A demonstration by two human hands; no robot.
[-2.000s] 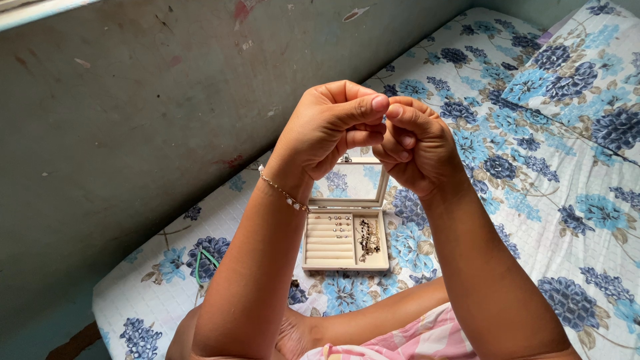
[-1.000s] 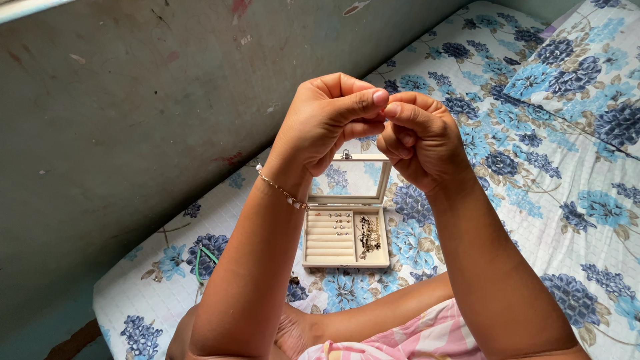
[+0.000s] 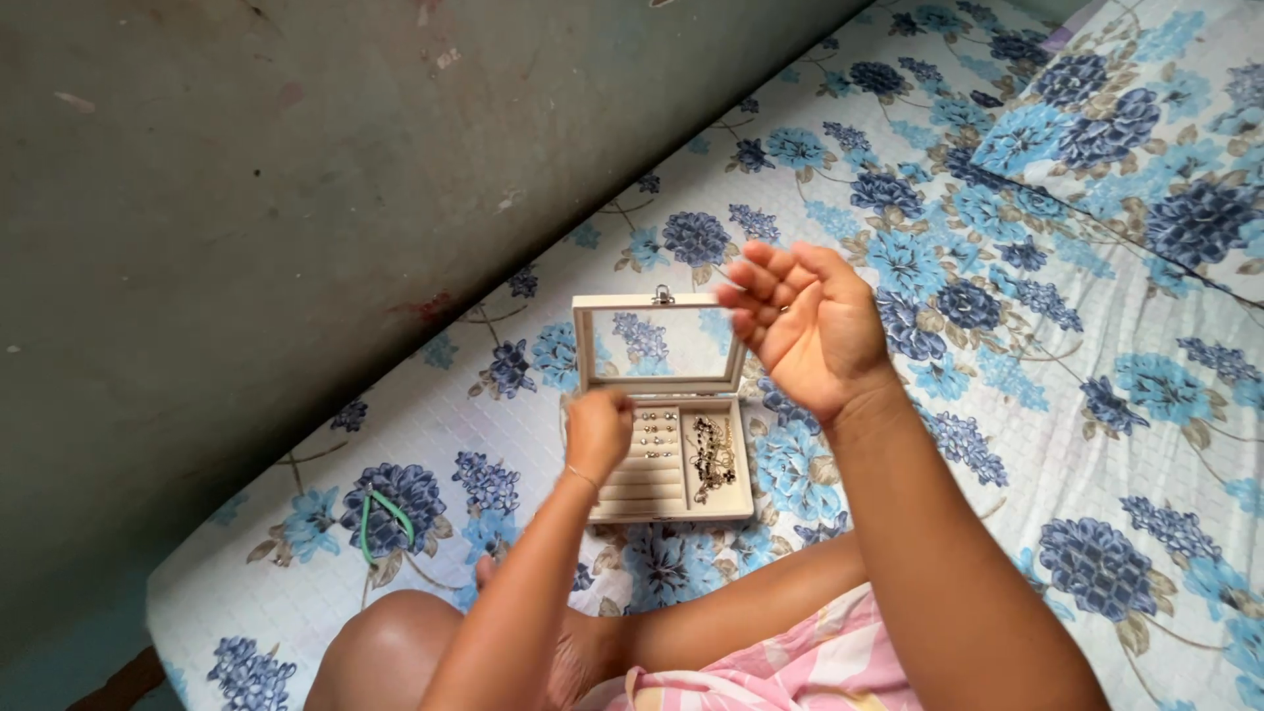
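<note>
On the bed stands a cream jewelry box (image 3: 721,512) with its clear-windowed lid (image 3: 583,346) raised. Small earrings or rings (image 3: 659,431) sit in the padded rows of its left section, and dark-beaded and gold-coloured chains (image 3: 709,459) lie in the right compartment. My left hand (image 3: 598,433), blurred and with a thin bracelet at the wrist, is at the box's left side; whether its curled fingers hold anything cannot be seen. My right hand (image 3: 812,321) is raised by the lid's right edge, palm showing, fingers apart, with a tiny shiny thing, possibly a ring, near the fingers.
A floral bedsheet (image 3: 889,395) covers the mattress. A green looped cord or band (image 3: 387,523) lies left of the box. The stained wall (image 3: 247,247) runs along the bed's far left side. My bent legs (image 3: 731,602) and pink patterned cloth (image 3: 790,657) are in front of the box.
My hands were together with fingertips meeting above the box. They have parted: the left has come down to the box's left side, and the right has opened beside the lid.
</note>
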